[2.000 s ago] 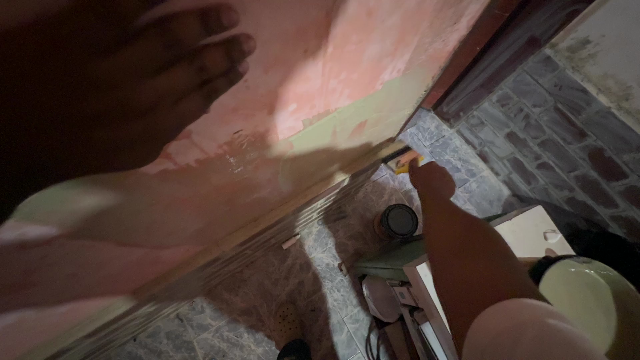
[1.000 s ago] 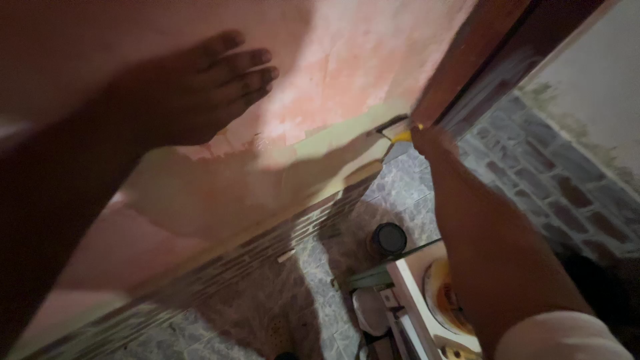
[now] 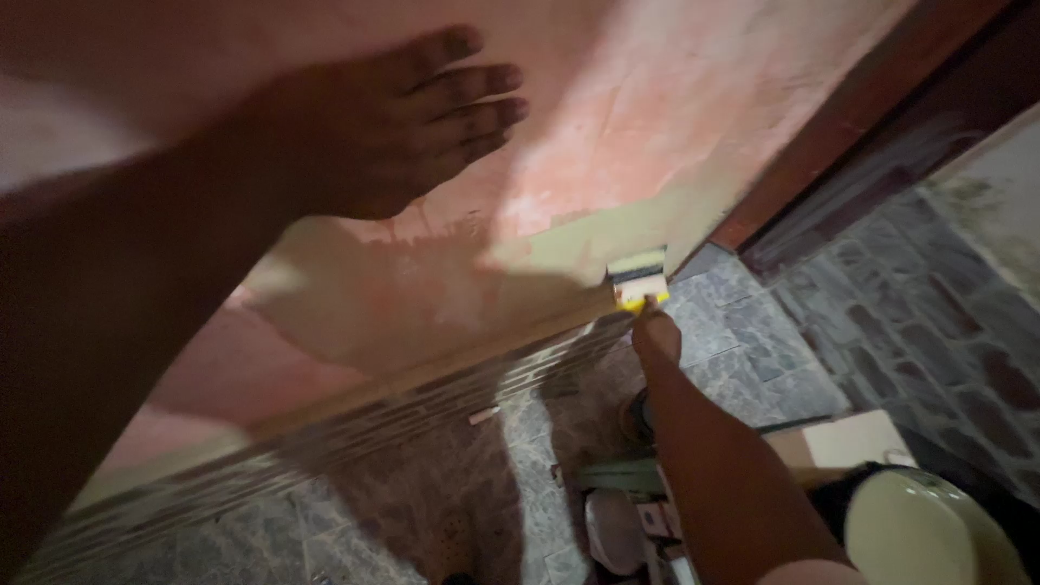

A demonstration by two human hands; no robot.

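My right hand (image 3: pixel 658 337) grips a wide paintbrush (image 3: pixel 639 280) with a yellow-edged ferrule or handle part, its bristles against the lower right of the pink wall (image 3: pixel 561 154). A pale green paint band (image 3: pixel 601 227) runs along the wall's lower part around the brush. My left hand (image 3: pixel 406 122) is at the upper left, fingers slightly apart, palm towards the wall and holding nothing; whether it touches the wall cannot be told. Its arm and shadow darken much of the wall.
A dark red door frame (image 3: pixel 812 146) borders the wall at right. Below lie a brick-patterned ledge, a tiled floor (image 3: pixel 715 325) and a small light-coloured stick (image 3: pixel 483 416). A dark can (image 3: pixel 638 416) is partly behind my right arm. A pale round container (image 3: pixel 910 528) stands at lower right.
My right hand has moved with the brush, which was by the door frame a second ago and is now at the wall's lower edge. My left hand stays raised by the wall.
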